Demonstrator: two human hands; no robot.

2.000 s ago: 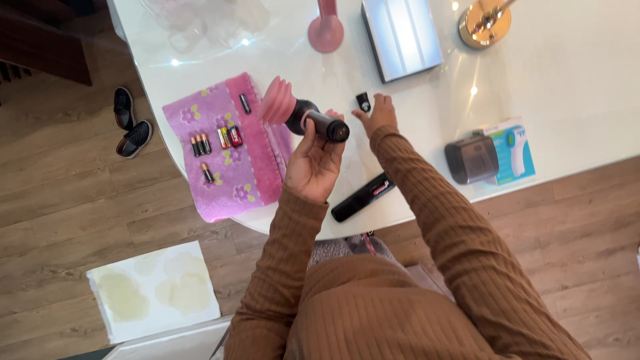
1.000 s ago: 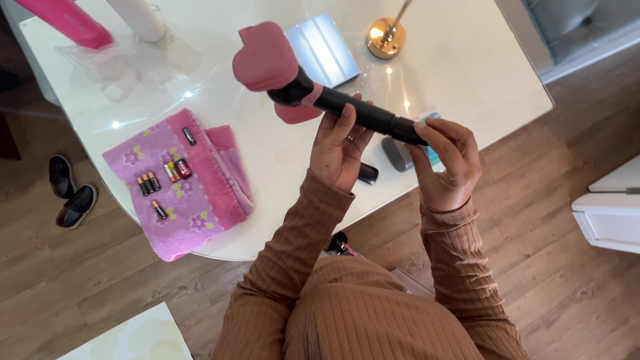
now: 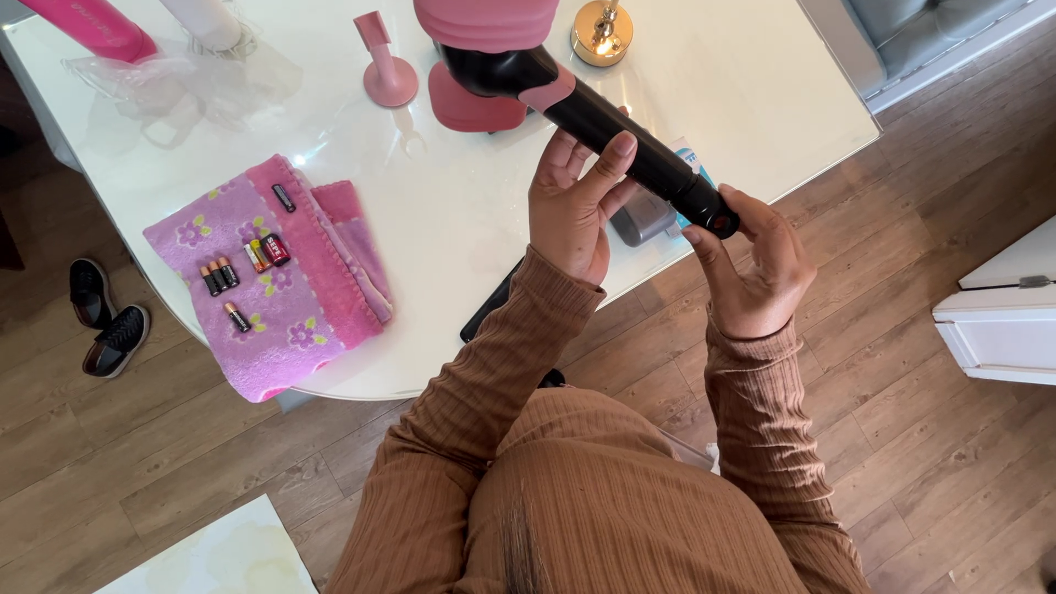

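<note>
A black device handle with a pink collar [image 3: 615,128] slants across the upper middle, its pink ridged head [image 3: 487,21] at the upper left end. My left hand [image 3: 577,198] grips the shaft around its middle, thumb on top. At the lower right end, the thumb and fingers of my right hand [image 3: 755,256] pinch a black end cap [image 3: 716,216] with a hole in it. Behind the shaft lie a grey case [image 3: 642,219] and a partly hidden blue and white box [image 3: 686,157]. A long black object [image 3: 493,305] is partly covered by my left sleeve.
Several batteries [image 3: 220,276] lie on a folded purple and pink floral cloth [image 3: 301,334] at the left of the white table [image 3: 429,330]. Behind are a pink stand [image 3: 390,81], a gold lamp base [image 3: 602,35], a pink bottle [image 3: 99,29] and clear plastic [image 3: 157,87]. Shoes [image 3: 115,340] rest on the floor.
My right hand, at a small black piece on the table two seconds ago, has come up to the handle's end. The black piece now sits at that end. The view has shifted.
</note>
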